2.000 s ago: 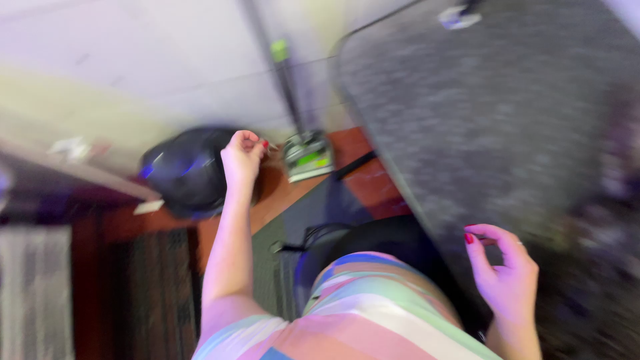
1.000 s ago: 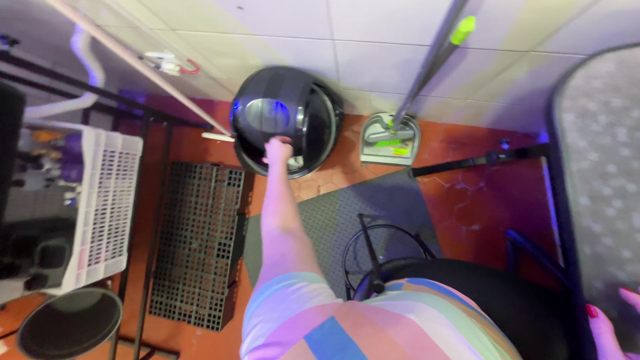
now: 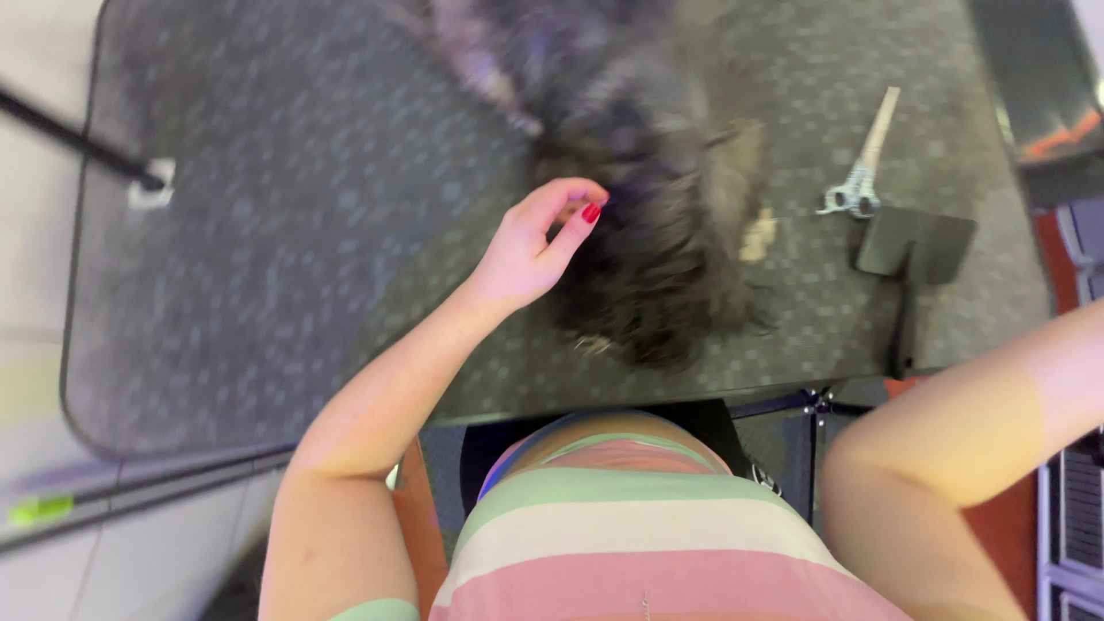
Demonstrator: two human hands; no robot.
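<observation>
A dark, long-haired animal, apparently a dog, lies or stands on the grey speckled tabletop (image 3: 285, 198), its shaggy coat (image 3: 655, 259) blurred at the middle. My left hand (image 3: 552, 241) is at the left side of this coat, fingers curved and thumb apart, with nothing seen between them; whether it touches the hair is unclear. My right forearm reaches out past the right edge, so the right hand is hidden. Right of the animal lie a pair of scissors (image 3: 867, 168) and a slicker brush (image 3: 918, 246) with a dark handle. A pale tuft (image 3: 759, 235) rests beside the coat.
A black rod meets a pale fitting (image 3: 153, 184) at the table's left. Below the left edge runs a dark pole with a green part (image 3: 40, 510), near the tiled wall. Dark metal framework (image 3: 811, 405) shows under the front edge, and purple-grey crates (image 3: 1074, 517) at lower right.
The view has swung from the floor to the tabletop. My left hand, at the black bin one second ago, is now beside the animal's coat. My right hand has gone out of view.
</observation>
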